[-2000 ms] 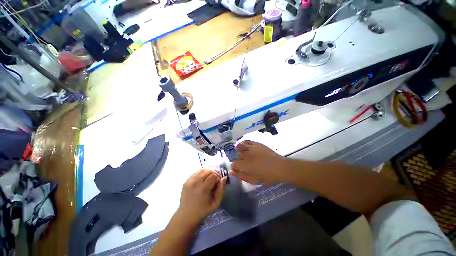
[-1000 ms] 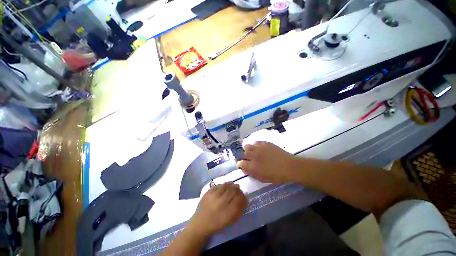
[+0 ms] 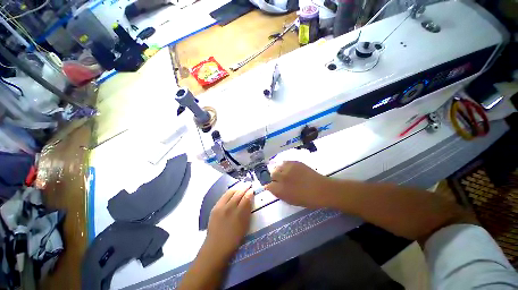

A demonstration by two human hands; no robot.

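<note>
A dark grey curved panel [image 3: 212,199] lies flat on the machine bed, its right part at the needle and partly hidden under my left hand. My left hand [image 3: 232,214] rests on the panel with fingertips close to the presser foot [image 3: 247,174]. My right hand [image 3: 294,182] is just right of the needle, its fingertips at a small dark grey piece [image 3: 263,173]; whether they grip it is partly hidden. The white sewing machine [image 3: 306,96] stands over the work.
An upper stack of grey panels [image 3: 152,192] and a lower pile [image 3: 120,249] lie to the left. A red packet [image 3: 209,72] lies behind the machine. Red and yellow rings [image 3: 468,119] and a red-handled tool [image 3: 413,127] lie right. A ruler edge [image 3: 295,229] runs in front.
The panel has gone from hanging blurred at my hands to lying flat at the needle. My left hand moved off toward the front edge, then up onto the panel. My right hand stays beside the needle.
</note>
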